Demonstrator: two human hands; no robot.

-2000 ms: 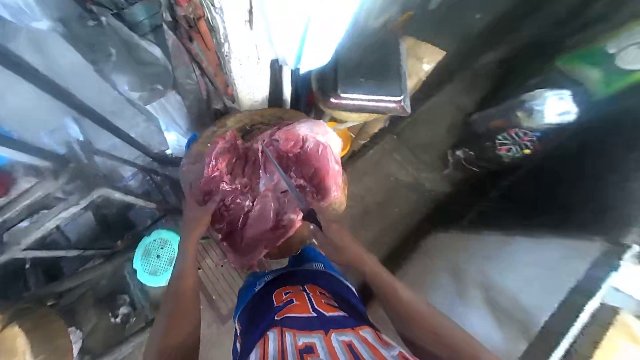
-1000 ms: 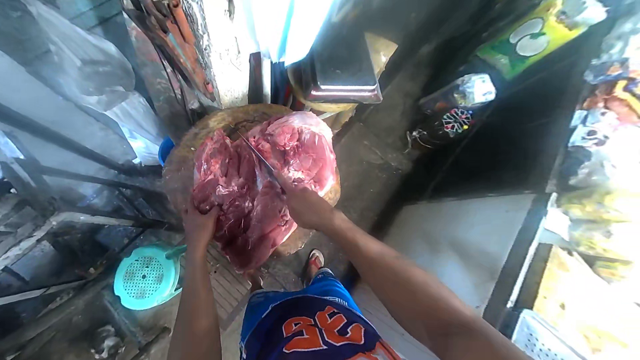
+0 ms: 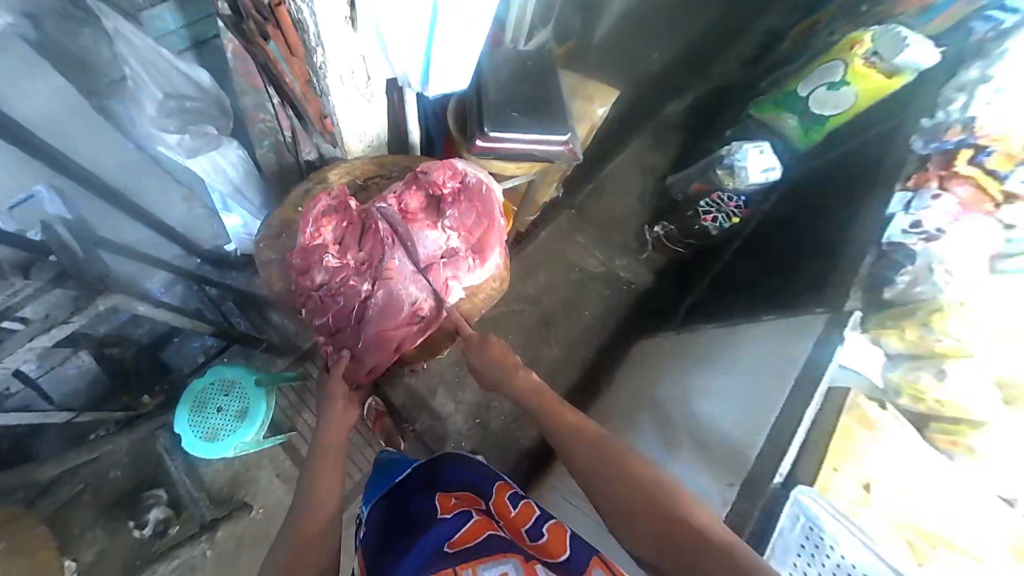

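A large slab of raw red meat (image 3: 360,280) lies opened out on a round wooden chopping block (image 3: 276,232), its lower end hanging past the block's near edge. My right hand (image 3: 490,360) grips a knife (image 3: 410,244), whose blade lies across the middle of the meat and points up and to the left. The knife's handle is mostly hidden in my fingers. At the lower left end of the meat, my left hand (image 3: 340,392) holds its edge, the thumb in view and the other fingers largely hidden under it.
A turquoise plastic stool (image 3: 220,412) stands at the lower left beside metal bars (image 3: 120,184). Behind the block is a dark box-like object with a metallic edge (image 3: 524,112). Bagged goods (image 3: 936,344) and a white perforated basket (image 3: 824,536) are at the right. A sandalled foot (image 3: 382,422) shows below.
Since one second ago, my left hand has moved down to the meat's lower end. My right hand and the knife have also moved nearer the block's near right edge.
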